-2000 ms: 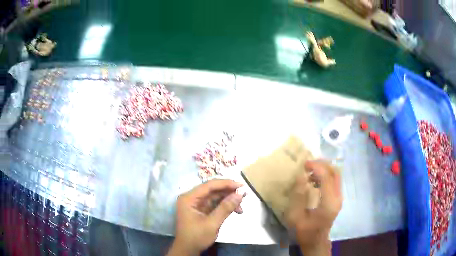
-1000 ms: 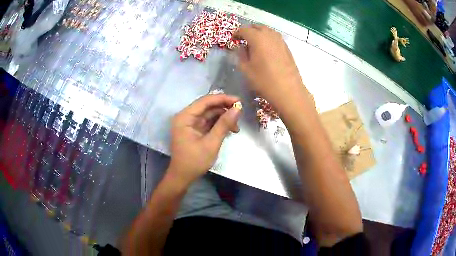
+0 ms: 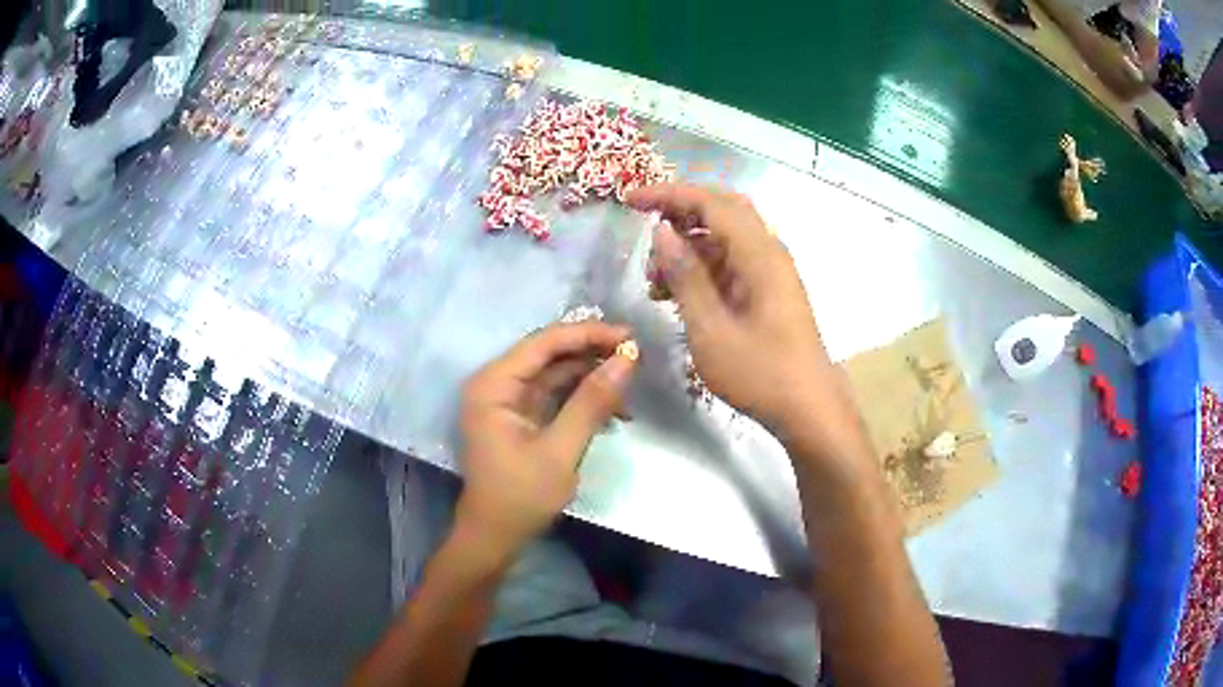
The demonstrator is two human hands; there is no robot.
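My left hand (image 3: 537, 403) pinches a tiny pale part (image 3: 626, 350) between thumb and index fingertips, above the metal table. My right hand (image 3: 718, 275) is just right of and beyond it, its fingers curled near the lower right edge of the large red-and-white pile (image 3: 570, 159). Something small and whitish shows by its fingertips, but I cannot tell whether it is held. A small pile of red-and-white parts (image 3: 696, 381) is mostly hidden behind my right hand. The brown cardboard pad (image 3: 959, 490) lies right of my right forearm, with a whitish lump (image 3: 942, 444) and dark stains on it.
Clear gridded trays (image 3: 302, 175) cover the left, overhanging the table edge. A white bottle-like item (image 3: 1033, 346) and red pieces (image 3: 1108, 403) lie at right, beside a blue bin (image 3: 1164, 443). A green surface (image 3: 751, 54) runs beyond, bearing a pale object (image 3: 1074, 181).
My right hand has left the cardboard and moved left to the large pile, then drawn slightly back towards me. My left hand still pinches a small part. The view has shifted left.
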